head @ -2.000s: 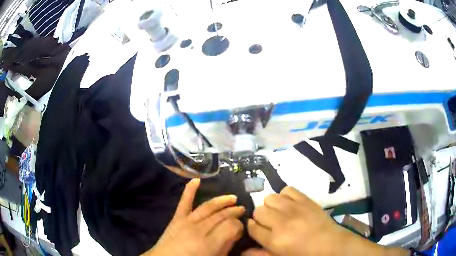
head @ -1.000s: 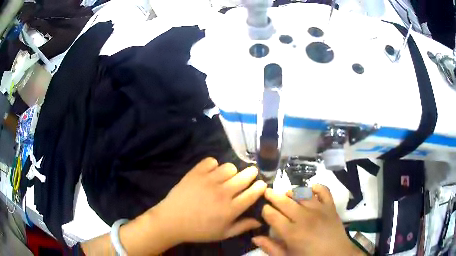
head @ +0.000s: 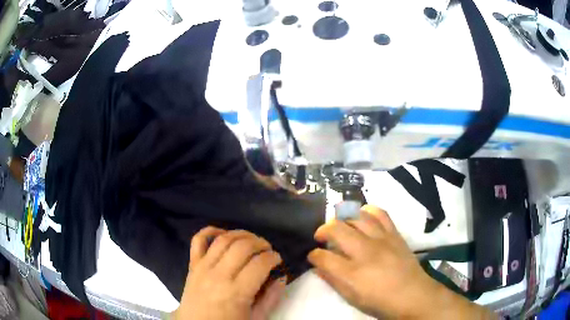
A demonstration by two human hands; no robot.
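Note:
A black garment piece [head: 181, 156] lies left of and under the machine head, its front edge between my hands. My left hand [head: 231, 272] has curled fingers gripping the cloth's front edge. My right hand [head: 369, 262] pinches the cloth's right corner with thumb and index finger, just below the tension knobs. The white sewing machine [head: 400, 75] has a blue stripe; its needle area [head: 303, 178] is partly hidden by the guard and lies beyond my fingertips.
A long black strip [head: 490, 81] hangs over the machine arm. Short black strips [head: 425, 187] lie right of the needle, beside a dark flat case [head: 500, 219] and a green band [head: 450, 252]. Long black cut panels [head: 75, 169] and yellow-handled snips [head: 29, 225] lie left.
My left hand has moved back toward me from near the needle and now grips the cloth's front edge. The cloth's edge has turned, baring white table before me. The camera view has shifted.

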